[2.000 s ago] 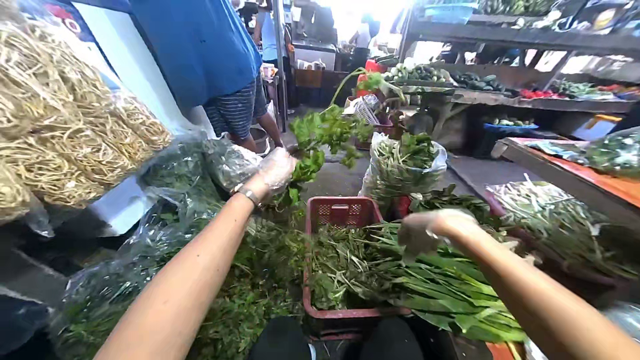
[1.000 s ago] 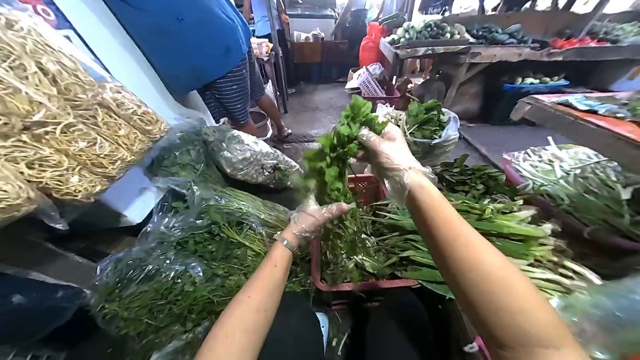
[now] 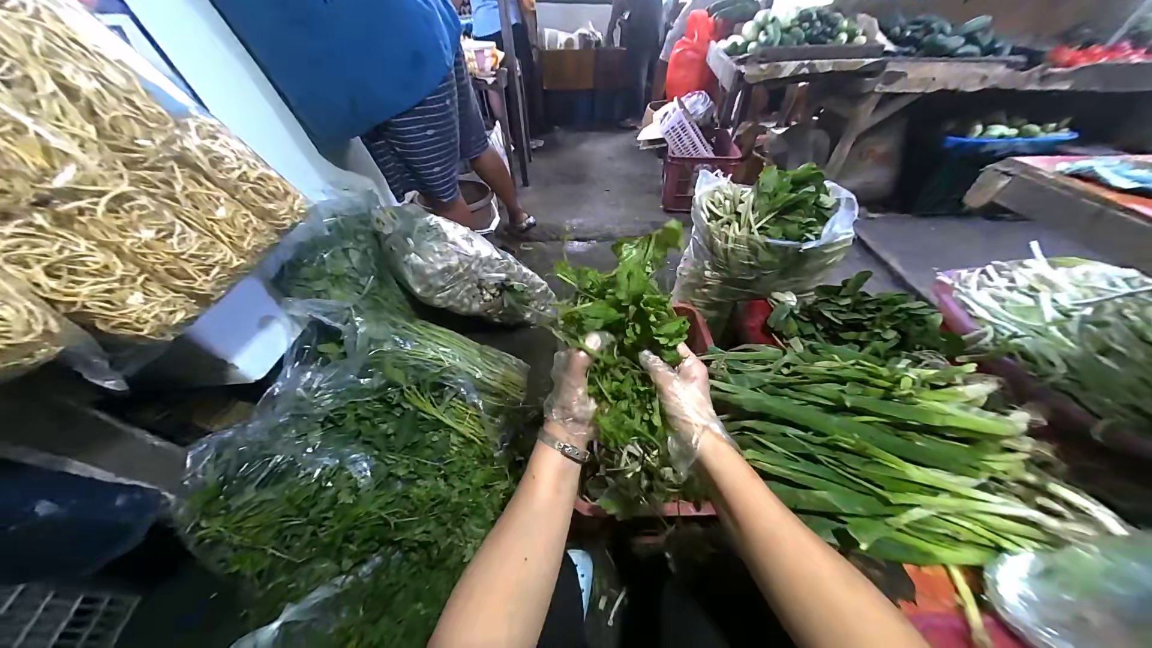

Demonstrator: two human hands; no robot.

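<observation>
A bunch of leafy green herbs [image 3: 630,310] is held upright between my two hands, above a red plastic crate [image 3: 693,326] with more greens in it. My left hand [image 3: 573,387], in a clear plastic glove with a bracelet at the wrist, grips its left side. My right hand [image 3: 681,396], gloved alike, holds the right side. Long flat green leaves with pale stalks [image 3: 882,441] lie right of the crate. Left of it, a big clear bag of leafy herbs [image 3: 360,468] lies spread.
Bags of dried tan strands [image 3: 135,180] stand at the left. A filled plastic bag [image 3: 468,265] and a bag of greens [image 3: 765,225] lie beyond the crate. A person in striped shorts [image 3: 423,135] stands at the back left. Vegetable tables [image 3: 900,76] line the back right.
The herb bunch, held out at the left by my left hand two seconds ago, is now over the crate between both hands. My right hand has left the long leaves and taken hold of the bunch.
</observation>
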